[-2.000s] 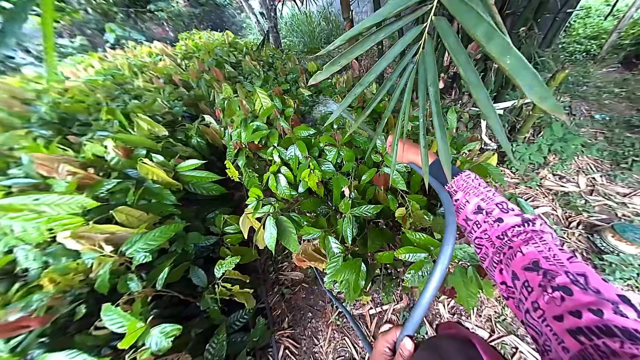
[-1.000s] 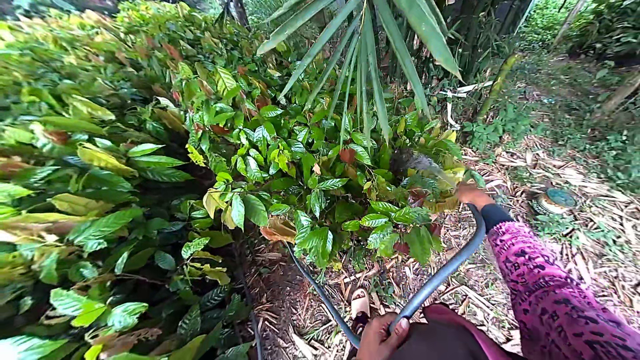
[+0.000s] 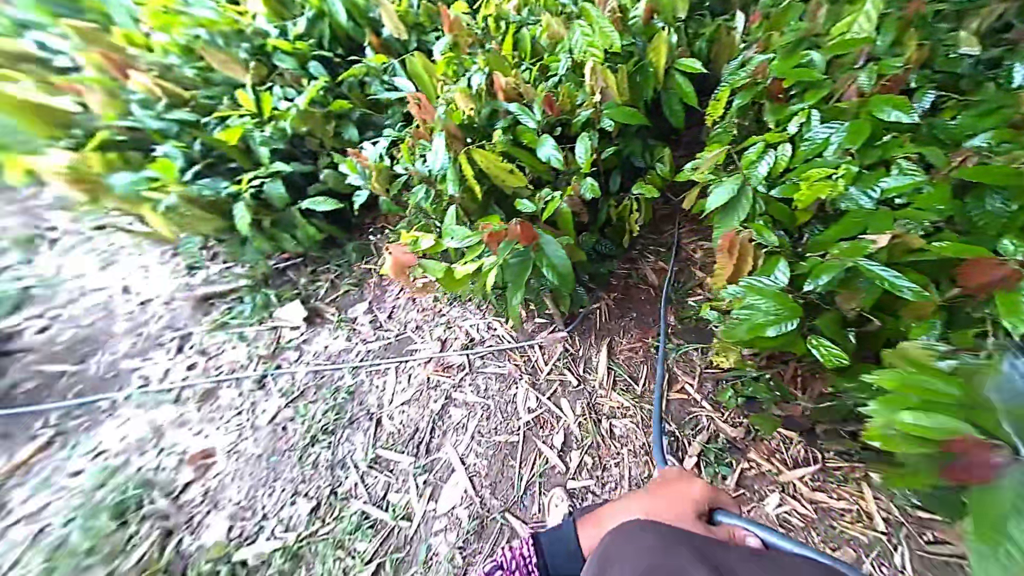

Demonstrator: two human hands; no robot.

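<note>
My left hand, with a black cuff and a bit of pink patterned sleeve at its wrist, is closed around a dark grey-blue flexible hose at the bottom of the view. From the gap between the leafy plants the hose runs down over the litter to this hand. Past the fingers it comes out again and leaves toward the lower right. My right hand is out of view, and so is the hose's outlet. A blurred pale patch at the right edge may be water spray.
Dense young plants with green, yellow and reddish leaves fill the upper view. A thin pale line or pipe crosses the ground at left. Dry leaf strips cover the soil. Dark brown cloth and part of a foot show low down.
The view has swung strongly to the left. My right hand, earlier holding the hose near its outlet, and the overhanging long leaves have left the view. My left hand still grips the hose.
</note>
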